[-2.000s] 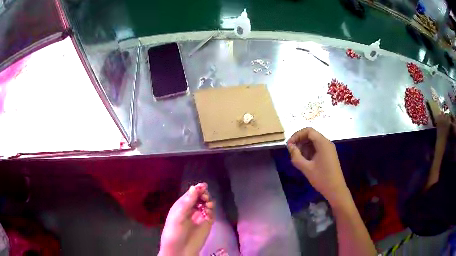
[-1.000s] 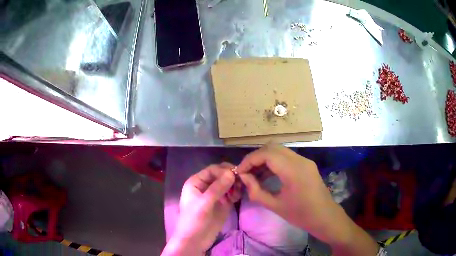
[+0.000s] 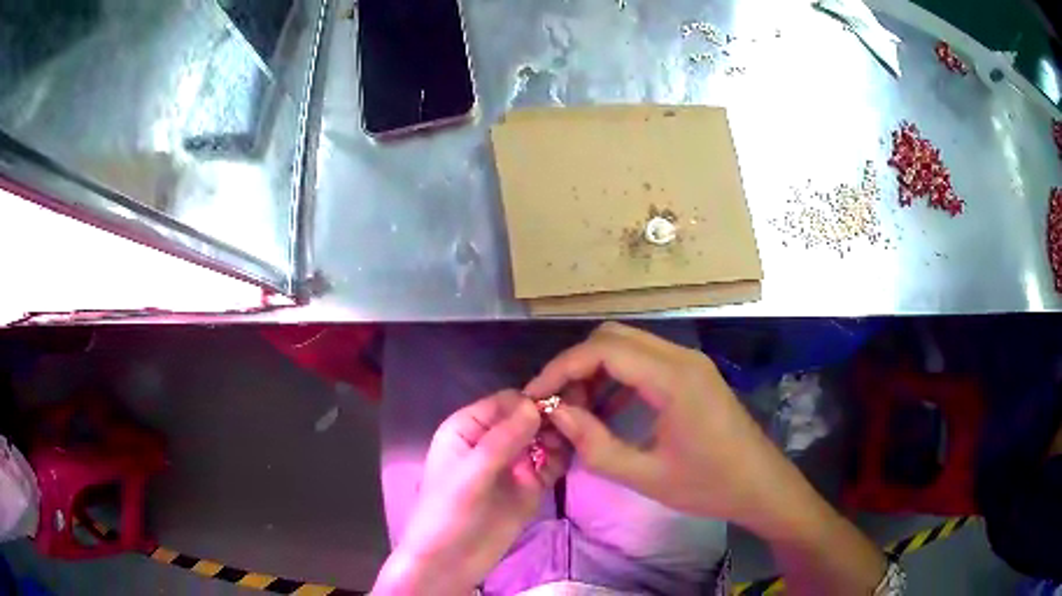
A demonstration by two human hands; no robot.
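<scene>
My left hand (image 3: 483, 466) is over my lap, its thumb and forefinger pinching a small red piece with pale spots (image 3: 549, 404). More red pieces (image 3: 538, 454) show in its curled fingers. My right hand (image 3: 664, 425) meets it from the right, fingertips at the same piece; whether it holds a thin stick or a tiny part is too small to tell. The tan cardboard pad (image 3: 617, 175), two layers, lies at the bench edge with a white glue dab (image 3: 659, 231) and brown specks around it. Tiny pale parts (image 3: 833, 215) lie scattered to its right, beside a red heap (image 3: 924, 171).
A black smartphone (image 3: 416, 64) lies at the upper left of the metal bench (image 3: 396, 233). A clear-sided box (image 3: 151, 128) is at left. A white scrap (image 3: 862, 35) lies at the back. Red stools (image 3: 99, 477) stand below on both sides.
Two seconds ago my hands were apart; they came together over my lap by one second ago. Since then they stay together at the piece, and the view has shifted slightly.
</scene>
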